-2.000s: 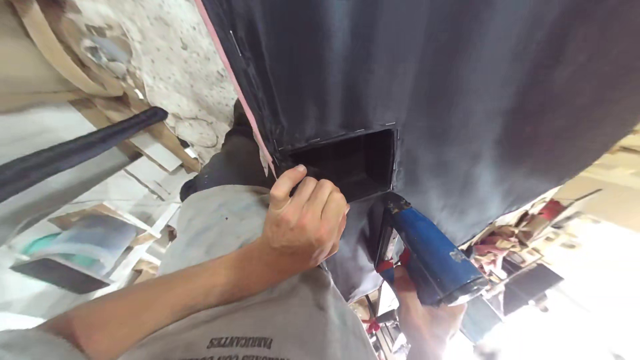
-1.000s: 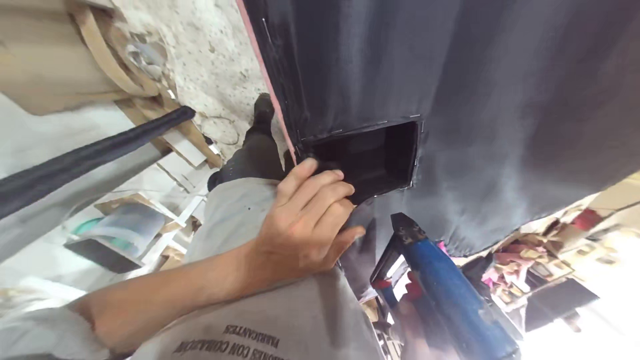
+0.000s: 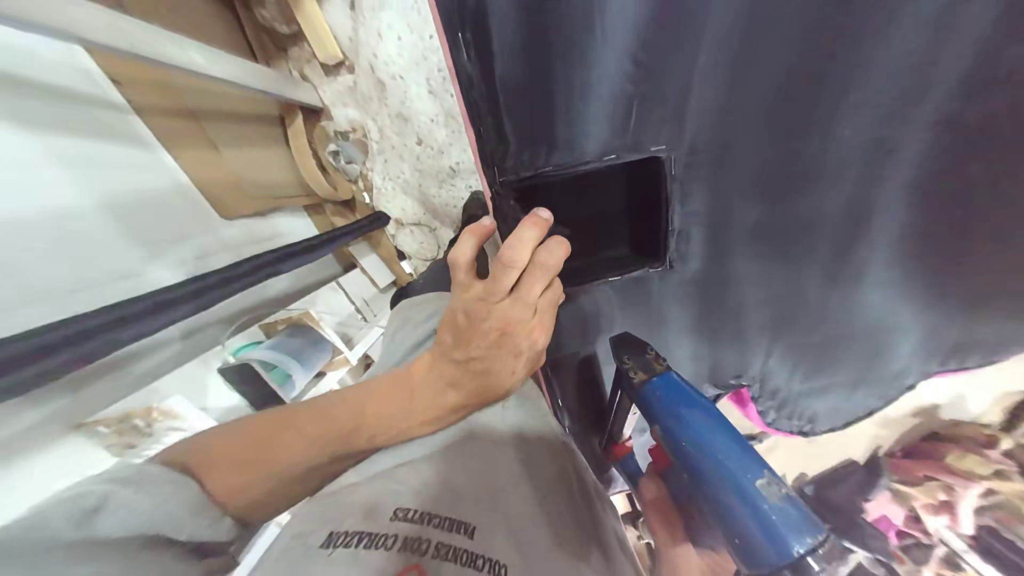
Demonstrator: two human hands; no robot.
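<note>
Dark fabric (image 3: pixel 784 200) covers a large panel and is fixed with staples around a rectangular opening (image 3: pixel 612 216). My left hand (image 3: pixel 504 320) rests at the panel's near edge, fingers spread over the left side of the opening and holding nothing that shows. Lower right, my right hand (image 3: pixel 672 520) grips a blue pneumatic staple gun (image 3: pixel 720 464), partly hidden behind its body. The gun's dark nose points up toward the opening, a little below its lower edge. A pinkish strip (image 3: pixel 464 104) runs along the panel's edge.
A long dark fabric-covered bar (image 3: pixel 200 292) juts in from the left. Beyond it lie a curved wooden piece (image 3: pixel 308 156), a pale board (image 3: pixel 184 48) and a translucent container (image 3: pixel 296 356). Fabric scraps (image 3: pixel 944 488) are heaped at the lower right. My shoe (image 3: pixel 474 210) stands on the speckled floor.
The staple gun's nose has come away from the opening's lower corner, where it was two seconds ago. My left hand's fingers, curled at the edge before, have spread apart.
</note>
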